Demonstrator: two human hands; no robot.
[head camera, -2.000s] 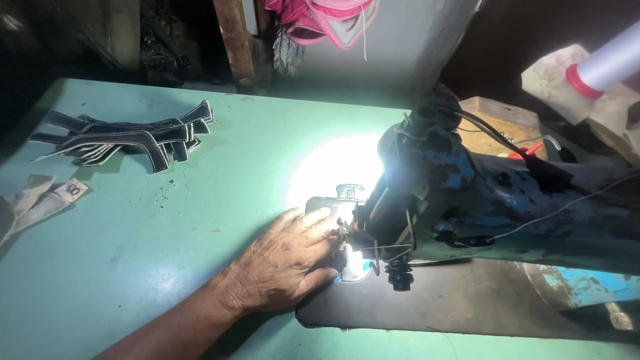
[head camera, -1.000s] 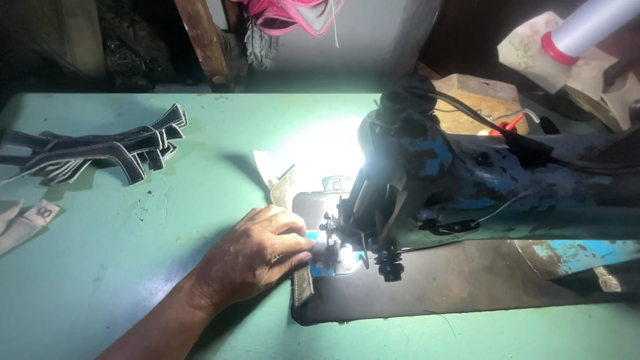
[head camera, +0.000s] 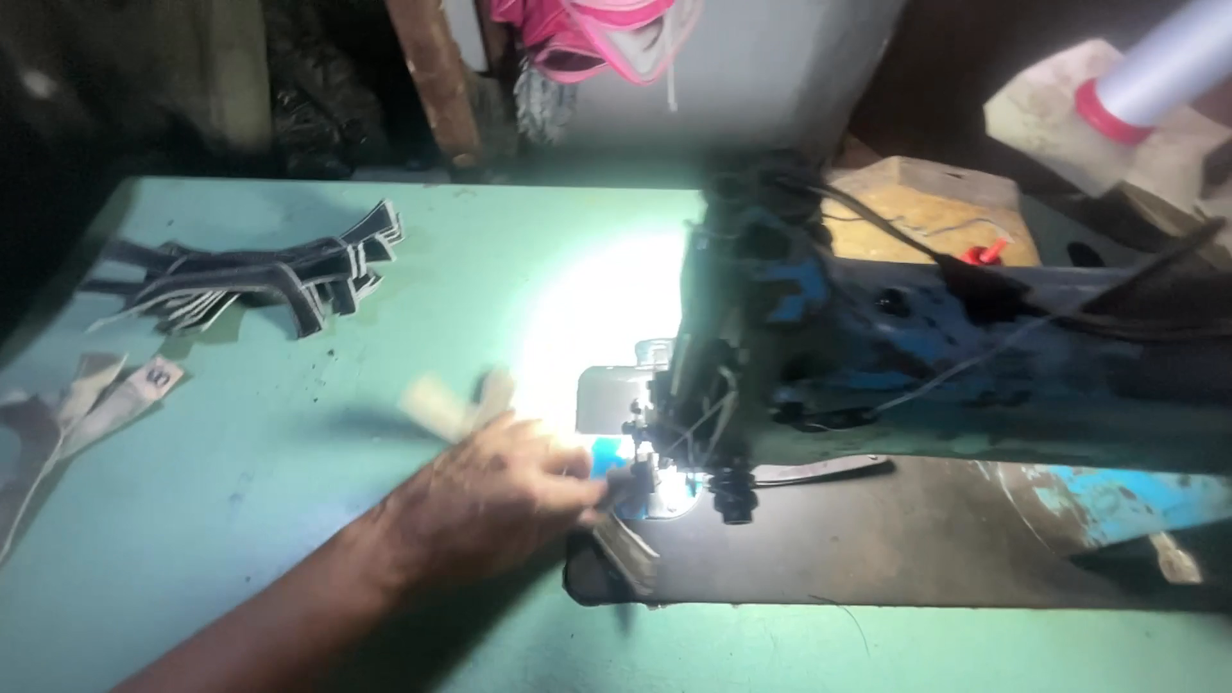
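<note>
My left hand (head camera: 491, 481), slightly blurred, is just left of the needle area of an old sewing machine (head camera: 962, 356). Its fingers close on a narrow fabric piece (head camera: 630, 556); one end sticks out below the fingers onto the dark machine bed, and pale blurred ends show beyond the knuckles. The presser foot (head camera: 647, 472) stands right of the fingertips. A bright lamp glare lies on the table behind the hand. My right hand is out of view.
Dark fabric pieces with pale stitched edges (head camera: 260, 279) lie stacked at the table's back left. Grey-beige fabric pieces (head camera: 106, 414), one bearing a mark, lie at the left edge. Behind the machine are a wooden block (head camera: 924, 207) and a white tube with a red ring (head camera: 1112, 111).
Two seconds ago my left hand lay spread beside the needle; a second ago it held the fabric piece upright there. Now the piece is tilted and a little away from the foot.
</note>
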